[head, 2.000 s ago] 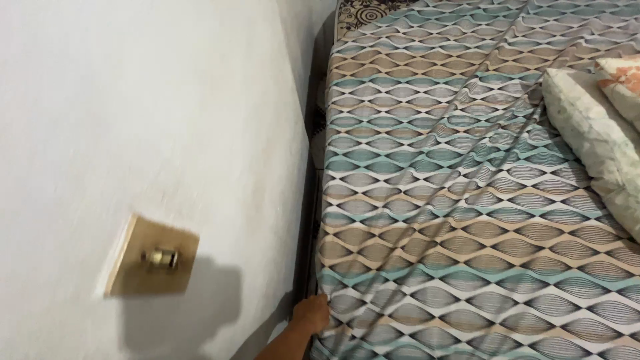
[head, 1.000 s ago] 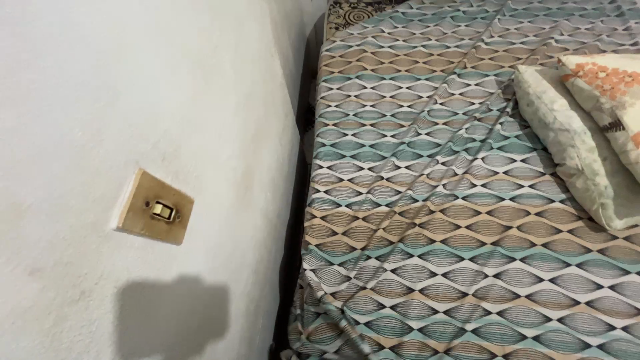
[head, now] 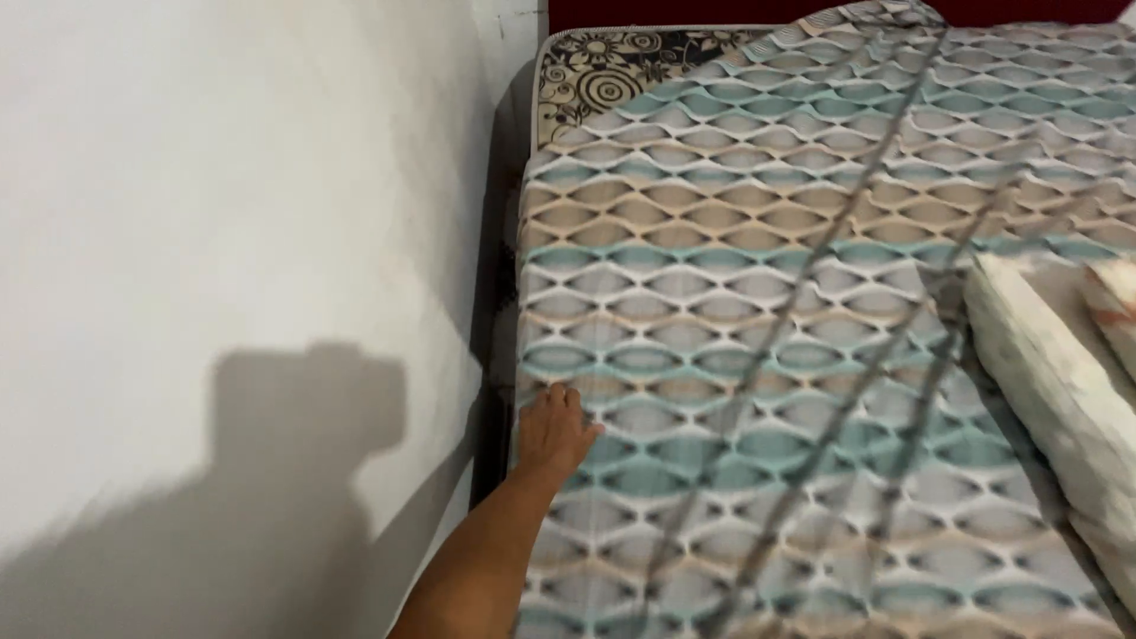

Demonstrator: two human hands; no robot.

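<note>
My left hand (head: 555, 430) rests on the left edge of the mattress, on a patterned bedsheet (head: 674, 355) in grey, beige and teal, palm down with the fingertips at the side. Whether the fingers pinch any cloth cannot be made out. Long diagonal wrinkles run across the sheet. At the far left corner the sheet lies folded off, and the bare mattress (head: 603, 84) shows its black and cream floral cover. My right hand is out of view.
A white wall (head: 266, 195) stands close along the left, with a narrow dark gap (head: 497, 355) between it and the bed. Two pillows lie at the right, the nearer one (head: 1056, 390) pale. A dark red headboard (head: 745, 11) is at the far end.
The view has shifted towards the bed's far end, and the light switch has left it. My left hand, out of view a second ago, is back on the mattress edge.
</note>
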